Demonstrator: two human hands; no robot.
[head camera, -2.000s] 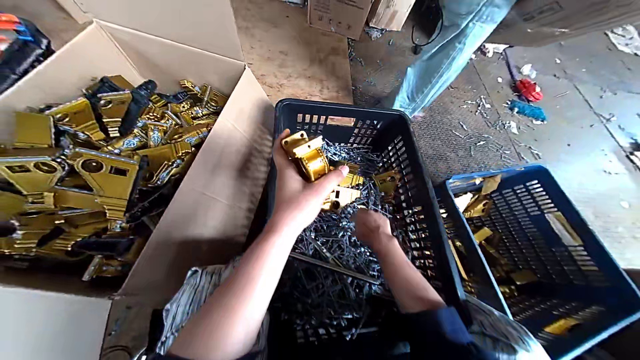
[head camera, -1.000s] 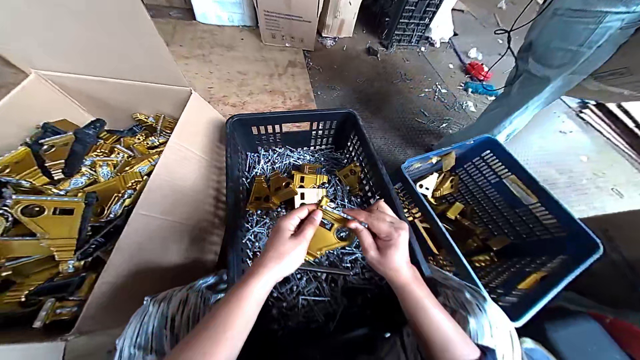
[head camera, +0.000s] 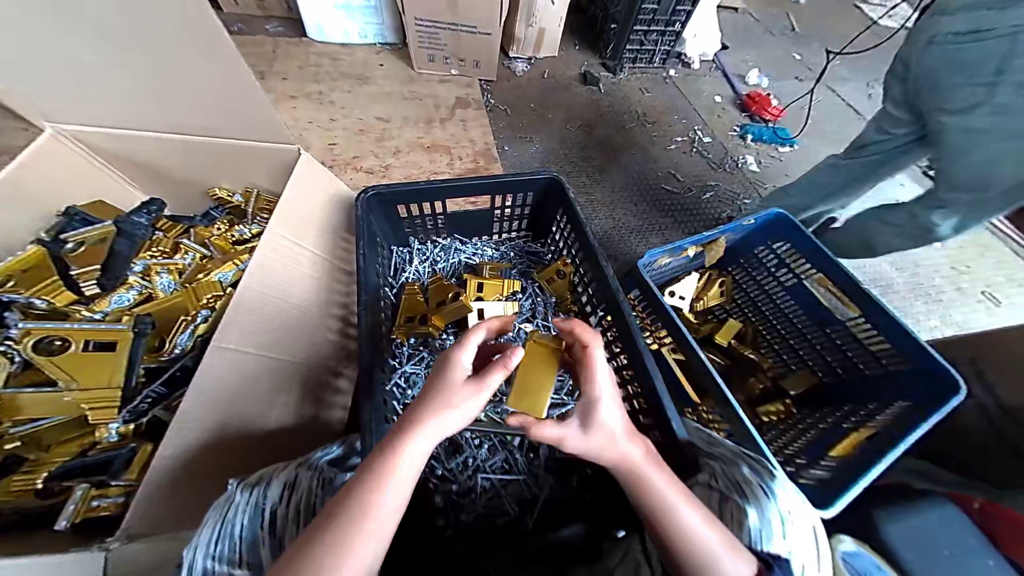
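Observation:
Between my two hands, above the black plastic crate (head camera: 464, 192), is a gold-coloured metal bracket (head camera: 536, 376) with a flat face turned up. My left hand (head camera: 464, 376) touches its upper left edge with thumb and fingers. My right hand (head camera: 588, 392) grips it at the right, fingers at the top and thumb at the bottom edge. Beyond them in the crate several gold brackets (head camera: 492, 284) lie on a heap of metal screws or pins (head camera: 440, 260). Which fingers bear the bracket's weight cannot be told.
At the left stands an open cardboard box (head camera: 272, 320) full of gold and black metal parts (head camera: 80, 352). A blue plastic crate (head camera: 880, 360) with gold parts stands at the right. Behind it is a person's trouser leg (head camera: 896, 152). Cardboard boxes (head camera: 456, 36) and a black cable (head camera: 828, 72) lie farther back.
The bracket between my hands has been turned, its flat face now up. Two seconds ago my left hand held a bracket higher up while my right hand was down at the screws. The view has shifted.

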